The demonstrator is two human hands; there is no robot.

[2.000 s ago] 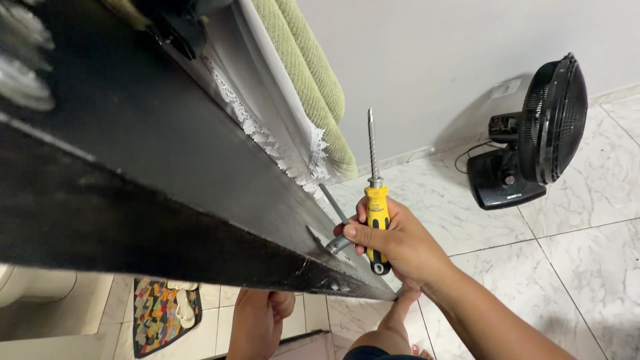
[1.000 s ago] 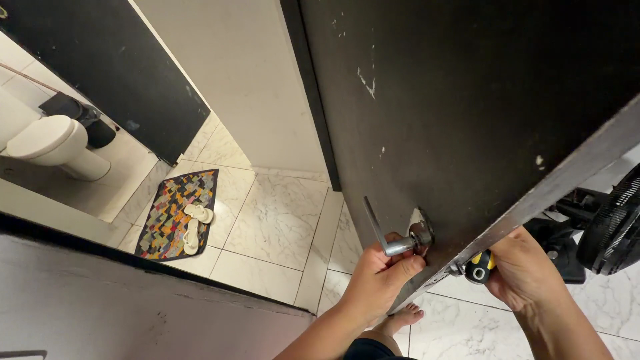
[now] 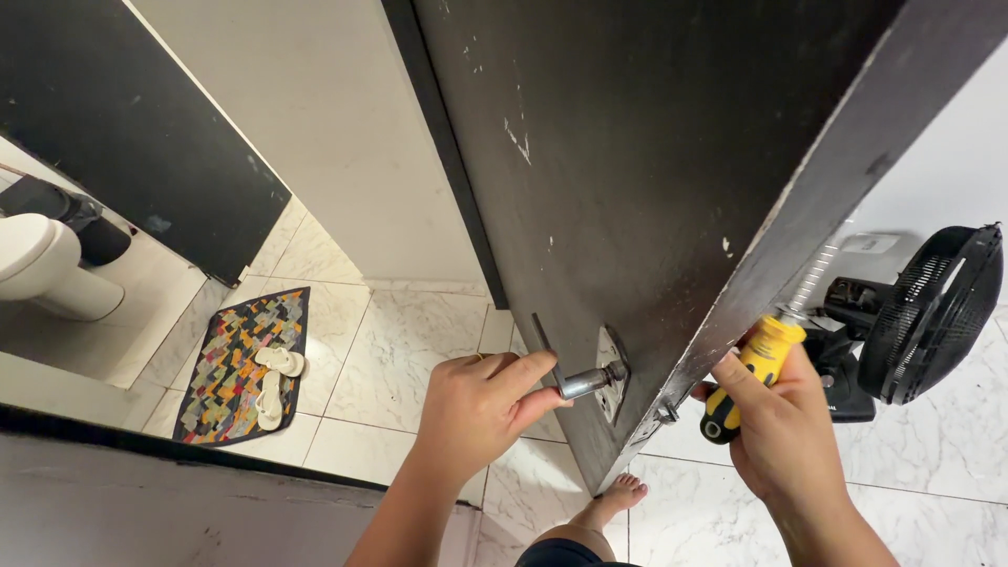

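Observation:
A dark painted door (image 3: 630, 197) stands open on edge before me, with a metal lever handle (image 3: 584, 383) and its plate (image 3: 610, 370) on the left face. My left hand (image 3: 488, 402) grips that lever between thumb and fingers. On the other side, my right hand (image 3: 776, 409) holds a yellow and black screwdriver (image 3: 765, 358), its shaft pointing up, beside the door edge. The fingers of that hand reach behind the door and are partly hidden. A latch bolt (image 3: 667, 412) sticks out of the door edge between the two hands.
A black fan (image 3: 913, 323) stands on the tiled floor at the right. At the left lie a patchwork mat (image 3: 228, 362) with white flip-flops (image 3: 270, 398), a second dark door (image 3: 142, 126) and a toilet (image 3: 55, 268). My bare foot (image 3: 622, 492) is by the door's bottom corner.
The view has swung from the door's far side to its left face. My left hand, low beneath the door two seconds ago, is now on the lever. The screwdriver has stayed in my right hand.

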